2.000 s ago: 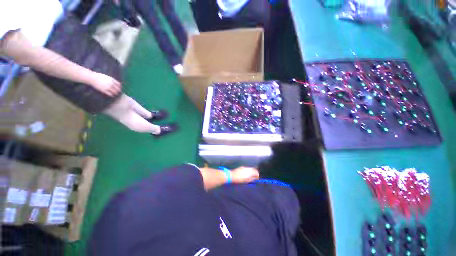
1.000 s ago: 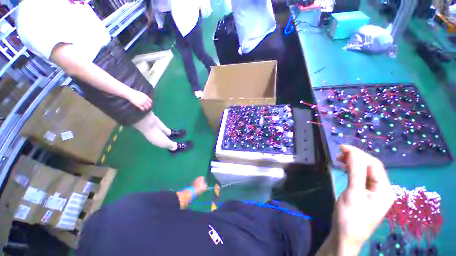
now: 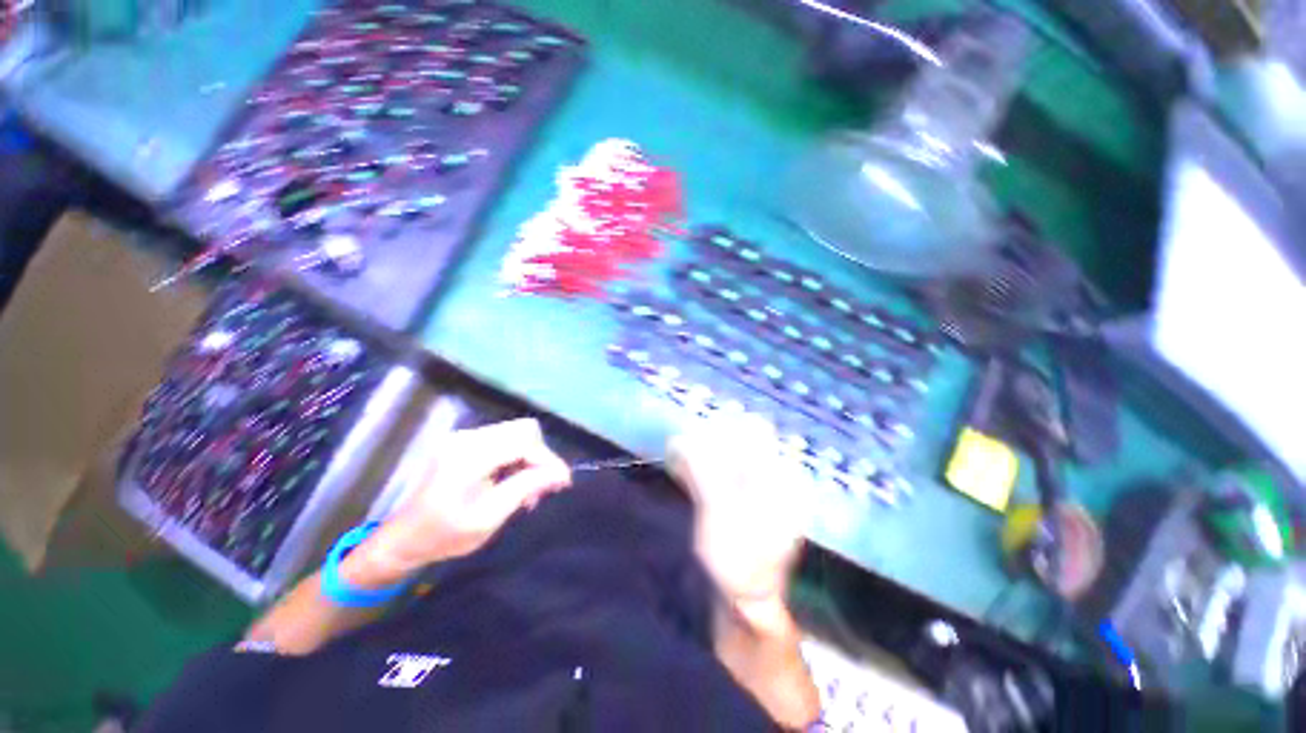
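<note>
My left hand (image 3: 480, 494), with a blue wristband, is over the bench's front edge with its fingers pinched at one end of a thin dark strand (image 3: 619, 464). My right hand (image 3: 742, 501) is at the strand's other end, in front of the rows. The strand runs nearly straight between the hands; blur hides what it is. Rows of small black modules (image 3: 802, 337) lie on the green bench, with bright-faced ones nearest my right hand. A pile of red lead wires with white ends (image 3: 595, 222) lies left of the rows.
A dark tray of wired modules (image 3: 487, 201) is at the upper left. Below it are a filled pale-edged tray (image 3: 265, 580) and a carton (image 3: 79, 372). A clear hood (image 3: 895, 193), yellow sponge-like square (image 3: 983, 468) and green-rimmed reel (image 3: 1249, 518) stand right.
The view has swung right onto the bench. My left hand has come up from beside my body, and my right hand has moved from near the dark tray. The strand now shows between them.
</note>
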